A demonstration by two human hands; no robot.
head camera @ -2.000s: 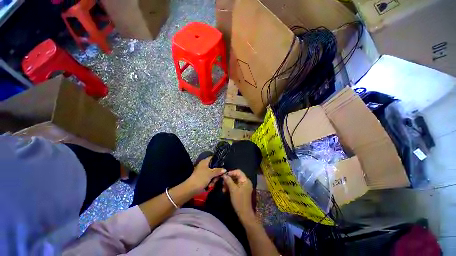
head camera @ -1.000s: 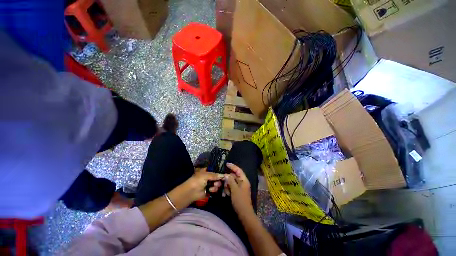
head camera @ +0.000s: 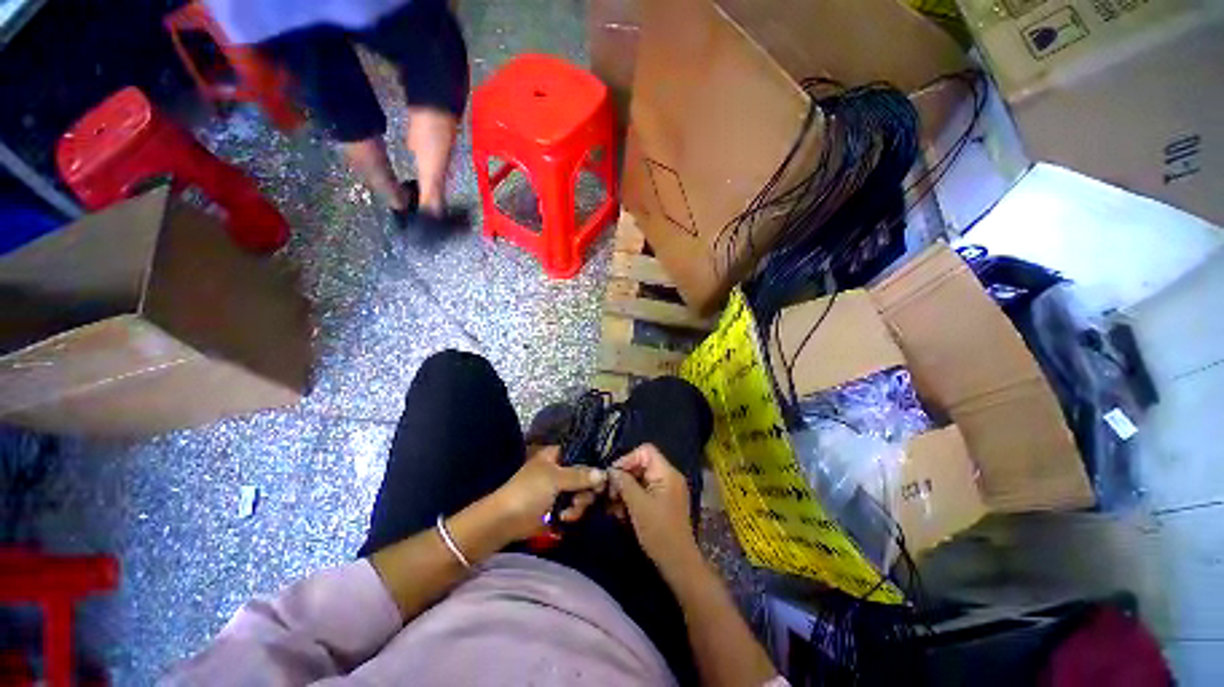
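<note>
A coiled black cable bundle [head camera: 580,427] shows over my lap, just beyond my hands. My left hand [head camera: 548,489] is closed around the near part of the bundle, thumb pointing right. My right hand [head camera: 650,491] is close beside it, with thumb and forefinger pinched near my left thumb tip. What lies between the fingertips is too small to tell. A small red patch [head camera: 544,540] shows under my left hand.
A yellow-sided carton [head camera: 768,463] with plastic bags [head camera: 859,463] stands by my right knee. Black cables [head camera: 859,148] drape over a large carton [head camera: 711,134]. A red stool [head camera: 541,101] stands ahead. A person [head camera: 403,81] is ahead left, beyond another carton [head camera: 201,336].
The person has moved from close on my left to farther ahead, uncovering the left carton. My hands stay together over my lap, with small finger movements around the bundle.
</note>
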